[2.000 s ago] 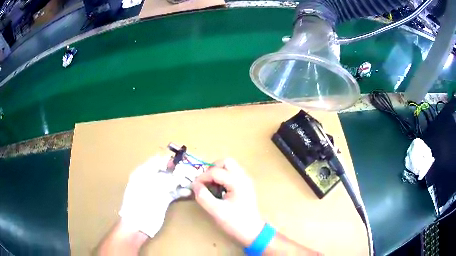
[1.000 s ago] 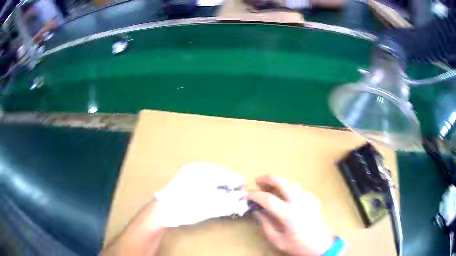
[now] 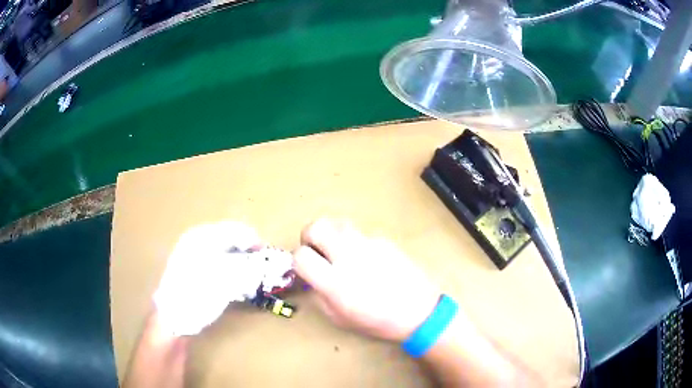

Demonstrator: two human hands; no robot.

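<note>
My left hand (image 3: 205, 276), in a white glove, holds a wired assembly (image 3: 273, 267) over the tan board. The assembly shows a white part, a bit of red wire and, hanging below it, a dark piece with a yellow block (image 3: 282, 308). My right hand (image 3: 345, 276) is bare with a blue wristband. Its thumb and fingertips are pinched together at the right side of the assembly, where a small blue-purple bit shows. What the fingertips grip is too small to tell.
A soldering iron (image 3: 540, 242) rests in its black stand (image 3: 463, 178) at the right of the tan board (image 3: 303, 170). A clear fume funnel (image 3: 470, 83) hangs above. Behind is a green conveyor (image 3: 250, 83) with one small assembly (image 3: 67, 98). A white cloth-like lump (image 3: 651, 206) lies far right.
The view has shifted back left after swinging right. The assembly is turned, so its white part and yellow block now show; two seconds ago its dark end and blue-green wires pointed up.
</note>
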